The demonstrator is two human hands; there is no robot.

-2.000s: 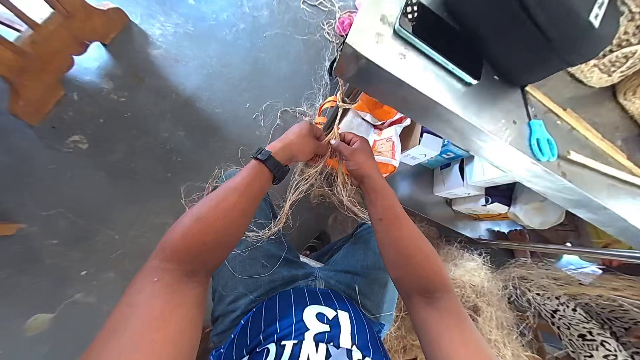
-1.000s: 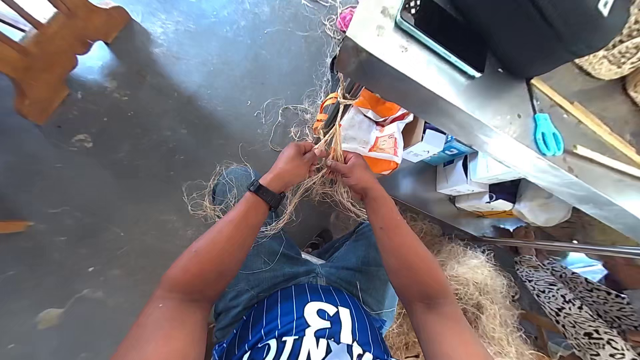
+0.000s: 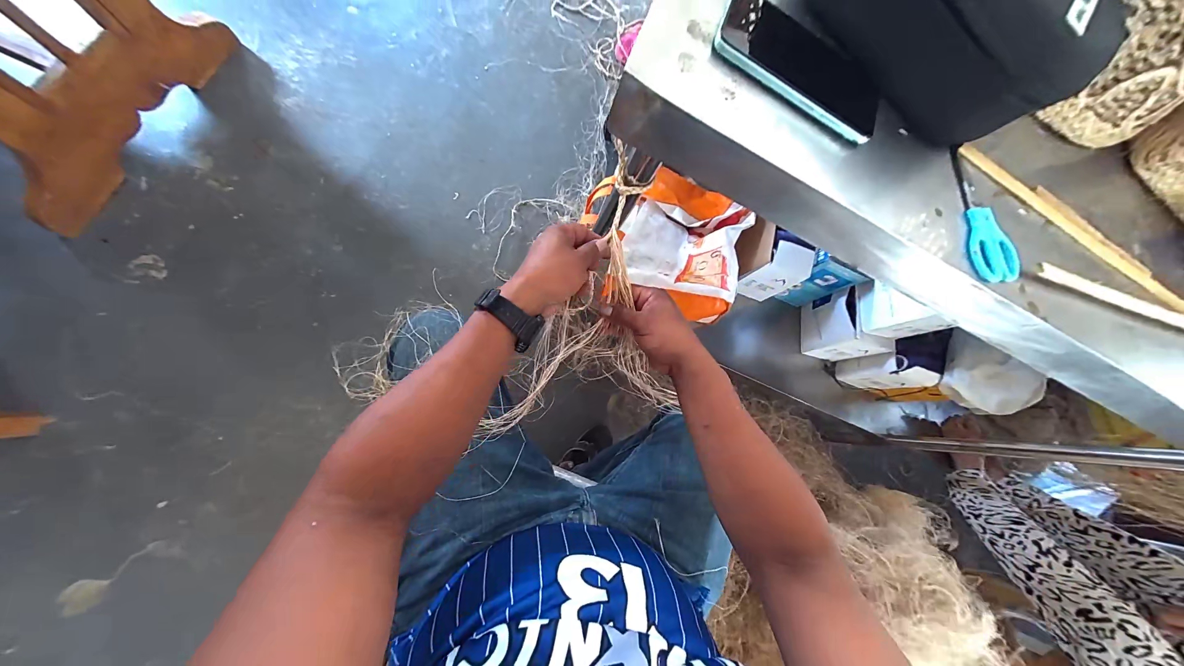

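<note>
Tan fiber strands (image 3: 618, 254) run down from a knotted loop (image 3: 630, 188) at the table's leg, just under the corner. My left hand (image 3: 558, 268), with a black watch at the wrist, pinches some of these strands at their left side. Lower and to the right, my right hand (image 3: 653, 324) grips the bundle between thumb and fingers. Loose ends (image 3: 578, 347) spread below both hands and over my jeans. The fingertips partly hide the strands between them.
A metal table (image 3: 814, 194) bears a phone (image 3: 795, 69), a black bag (image 3: 971, 55) and blue-handled scissors (image 3: 992, 245). An orange and white bag (image 3: 684, 254) and boxes (image 3: 842, 324) sit beneath. Loose fiber (image 3: 888, 564) lies at right, near another person's patterned trousers (image 3: 1045, 555). Wooden furniture (image 3: 102, 111) stands upper left.
My hands were close together at the strands one second ago; now the left is higher and the right lower along the bundle, with a stretch of fiber showing between them.
</note>
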